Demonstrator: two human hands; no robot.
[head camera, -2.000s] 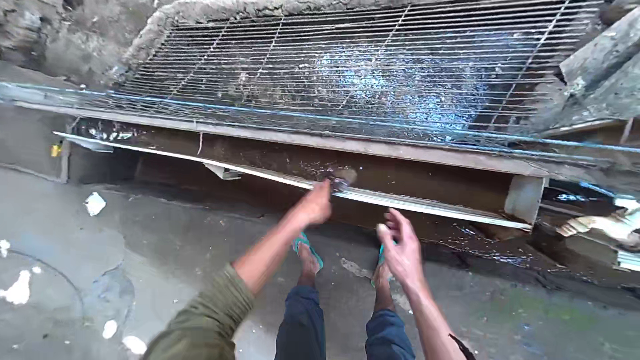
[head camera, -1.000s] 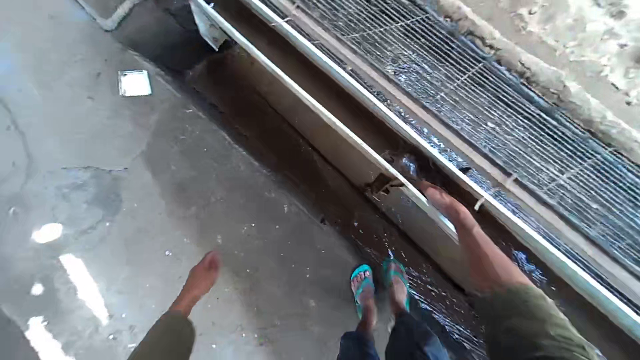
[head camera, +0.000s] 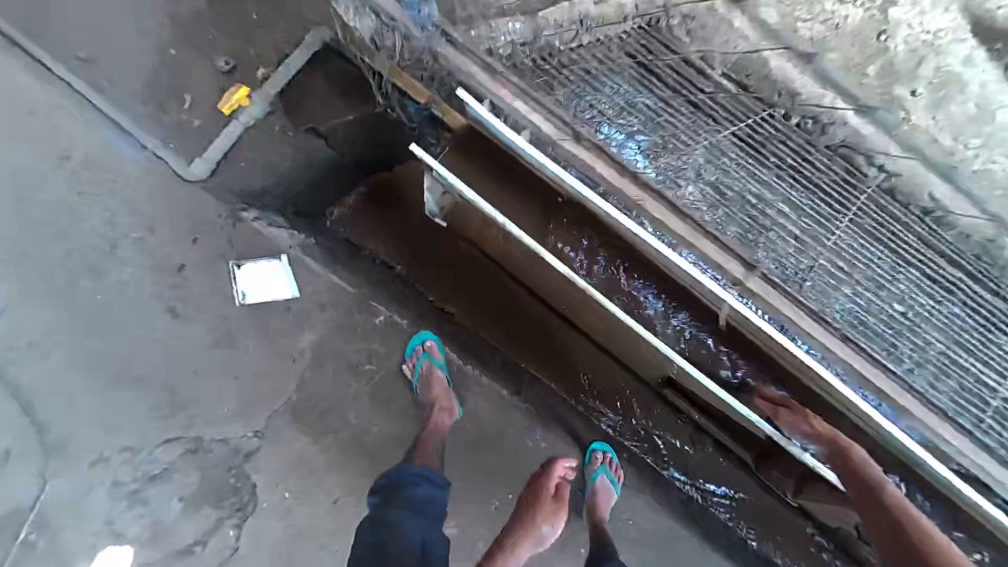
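Note:
My right hand (head camera: 797, 417) reaches over the near white rim of a long metal trough (head camera: 622, 315), its fingers low over splashing dark water (head camera: 669, 315); whether they hold anything cannot be told. My left hand (head camera: 543, 504) hangs above the concrete floor between my feet, fingers loosely curled, with nothing seen in it. Beyond the trough's far rim lies a wire grating (head camera: 787, 189) with wet, glinting patches.
My feet in teal flip-flops (head camera: 602, 465) stand beside a wet sunken channel (head camera: 472, 291) below the trough. A grey pipe (head camera: 236, 130) bends along the floor at upper left, near a yellow object (head camera: 234, 99). A white square piece (head camera: 264, 280) lies on the floor.
Two seconds ago both hands were near the trough's front rim; my left hand has since drawn away from it. My right hand is now over the trough water. The view has swung strongly.

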